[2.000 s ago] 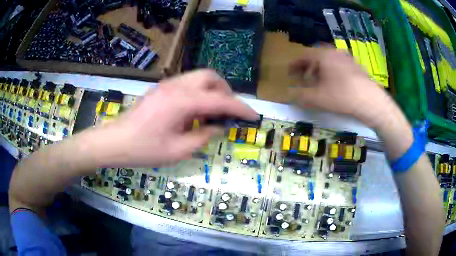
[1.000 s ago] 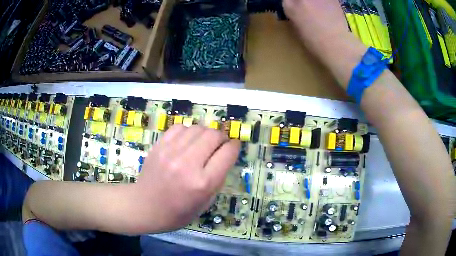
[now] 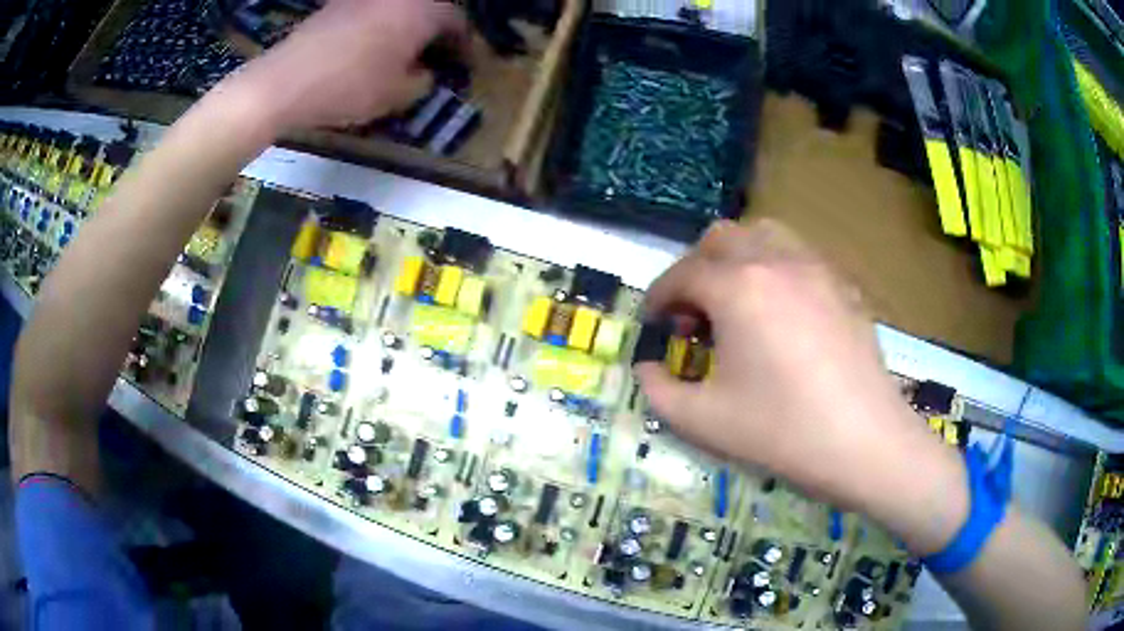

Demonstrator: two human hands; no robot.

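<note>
The circuit board panel [image 3: 518,407] lies on the metal track, its joined units carrying yellow film capacitors [image 3: 539,317] and orange-copper windings. My right hand [image 3: 789,358], with a blue wrist strap, is over a unit right of centre. Its thumb and index finger pinch a small black block [image 3: 651,343] beside that unit's yellow parts; the hand hides much of the unit. My left hand [image 3: 370,56] is over the cardboard box [image 3: 536,111] of black cylindrical capacitors [image 3: 440,120], upper left. Its fingertips are blurred and dark; whether they hold one cannot be told.
A black tray [image 3: 746,148] of small green parts stands beyond the track. Right of it, black blocks [image 3: 814,56] and yellow-covered plates [image 3: 974,173] lie on cardboard, beside a green crate [image 3: 1066,247]. More boards [image 3: 49,185] lie at far left and at the right edge.
My left hand has moved from the boards up to the capacitor box. My right hand has come back from the black blocks to the boards, with a black block between its fingers. The view has shifted.
</note>
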